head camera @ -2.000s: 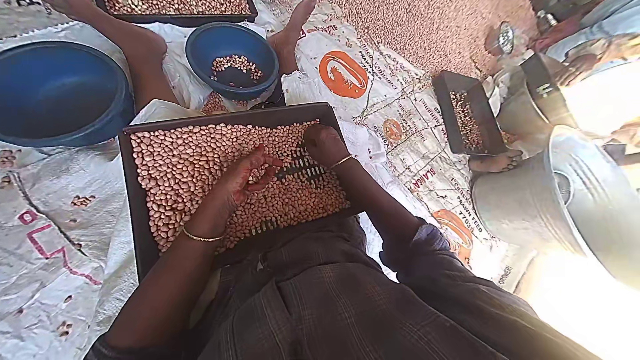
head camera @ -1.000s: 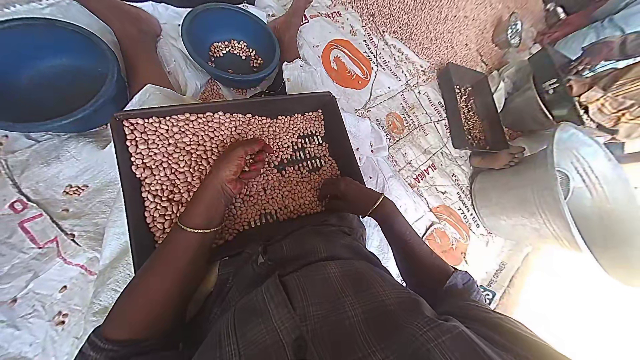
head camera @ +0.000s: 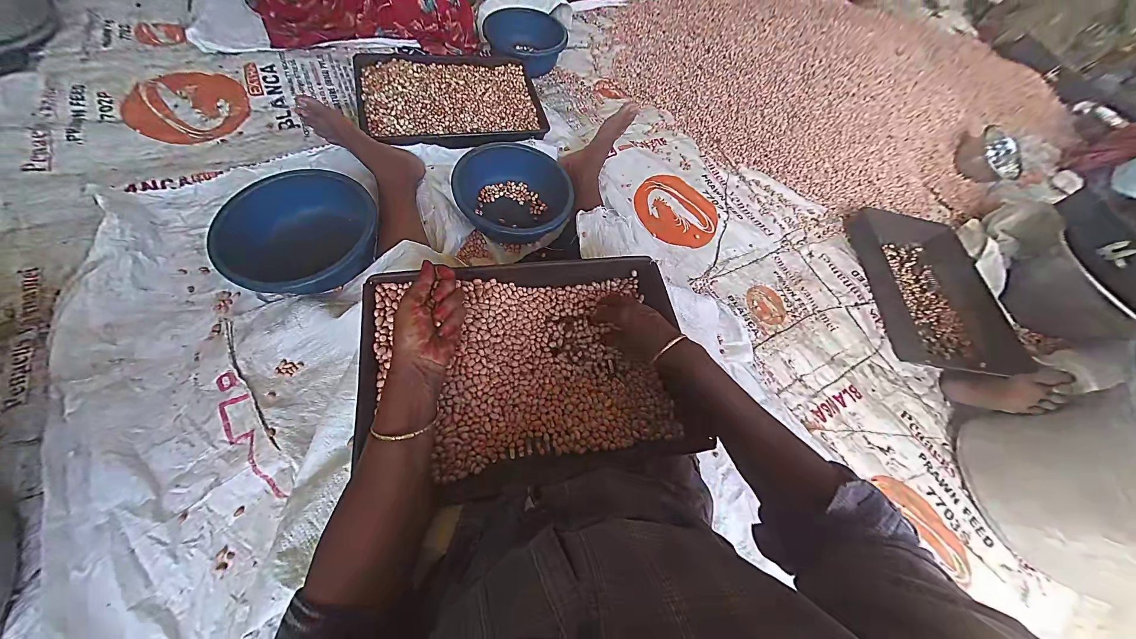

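A dark rectangular tray (head camera: 366, 355) full of shelled peanuts (head camera: 524, 373) rests on my lap. Above its left part is my left hand (head camera: 430, 315), palm turned up with the fingers curled in; a few small dark pieces seem to lie in them. My right hand (head camera: 632, 327) reaches down to the peanuts at the tray's upper right, its fingertips partly hidden. Just beyond the tray, a blue plastic bowl (head camera: 513, 191) holds some peanuts. A larger blue basin (head camera: 293, 231), with no contents visible, sits to the left.
Printed woven sacks (head camera: 160, 355) cover the ground. A second peanut tray (head camera: 453, 98) and another blue bowl (head camera: 525, 40) lie ahead. A big peanut heap (head camera: 834, 98) spreads at upper right. A dark tray (head camera: 941, 293), a person's foot (head camera: 1012, 390) and metal vessels (head camera: 1056, 479) are at right.
My left hand has moved toward the tray's left side, and my right hand from its lower right edge toward its upper right. The view has shifted, showing more ahead and to the left.
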